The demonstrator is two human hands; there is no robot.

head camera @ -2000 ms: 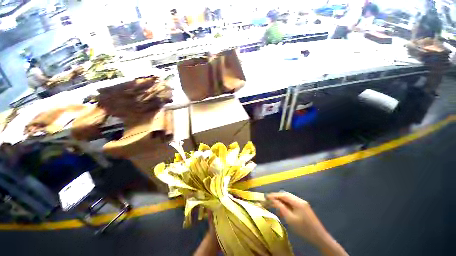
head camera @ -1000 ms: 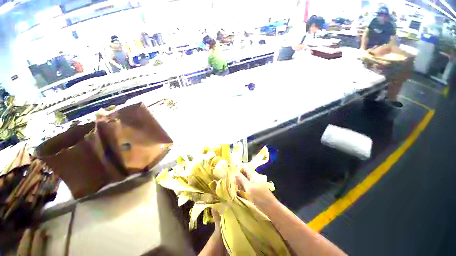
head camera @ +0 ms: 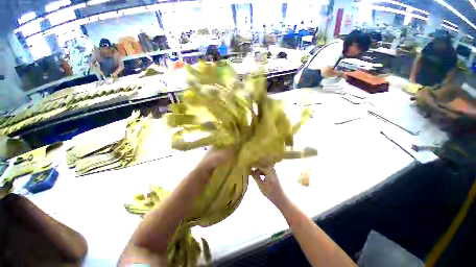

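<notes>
A large bundle of yellow strap strips is held up over the white table, its loose ends fanned upward and blurred. Its lower part bends down to the left, and tail ends hang at the bottom of the picture. My left hand grips the bundle from the left, its fingers partly hidden by the strips. My right hand is at the bundle's right underside, with its fingers bent against the strips.
The white table runs across the view. Fanned yellow-tan panels, a blue parts box and small yellow pieces lie at left. A brown bag body is lower left. People stand across the table, one beside reddish-brown stacked pieces.
The view has moved from the aisle and cardboard boxes to the white table. The bundle and both hands are raised higher in the picture, and the strips now bend over to the left.
</notes>
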